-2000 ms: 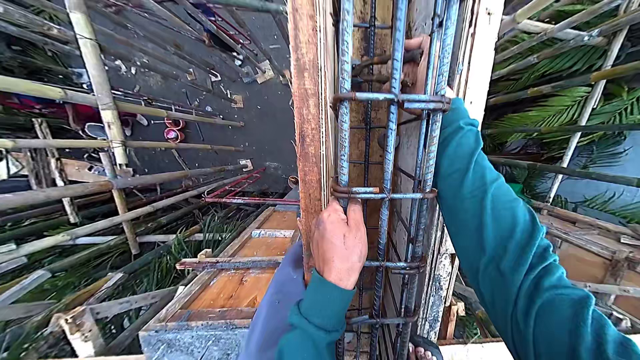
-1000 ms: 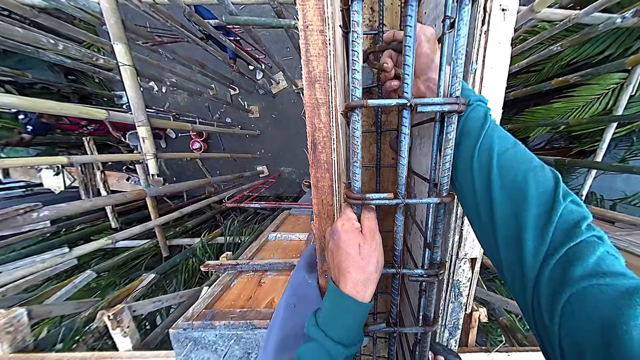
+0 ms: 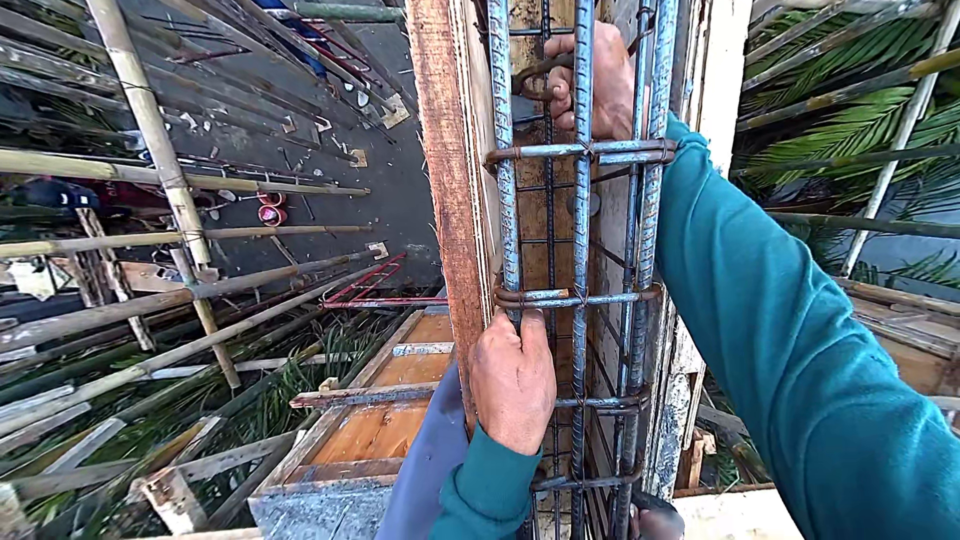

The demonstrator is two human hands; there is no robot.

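Note:
Blue-grey ribbed rebars (image 3: 580, 247) crossed by steel stirrups (image 3: 555, 300) form a cage inside wooden formwork. My left hand (image 3: 517, 375) is closed on the left rebar, thumb and finger right below a stirrup at the cage's left corner. Behind the bars, near the top, my right hand (image 3: 600, 82) has its fingers curled by a dark bent metal piece (image 3: 536, 75), perhaps a hooked tool; its handle, if any, is hidden. The rebars partly cover that hand. Thin wire ties (image 3: 583, 150) show where stirrups and rebars cross.
A rough formwork board (image 3: 450, 172) edges the cage on the left, a pale one (image 3: 724, 75) on the right. Bamboo poles (image 3: 150, 112) crisscross at left above the ground far below. A wooden panel (image 3: 382, 405) lies lower left. Palm fronds (image 3: 847, 135) are at right.
My left hand stays at the same stirrup corner. The fingers of my right hand, partly hidden two seconds ago, now show more fully behind the bars.

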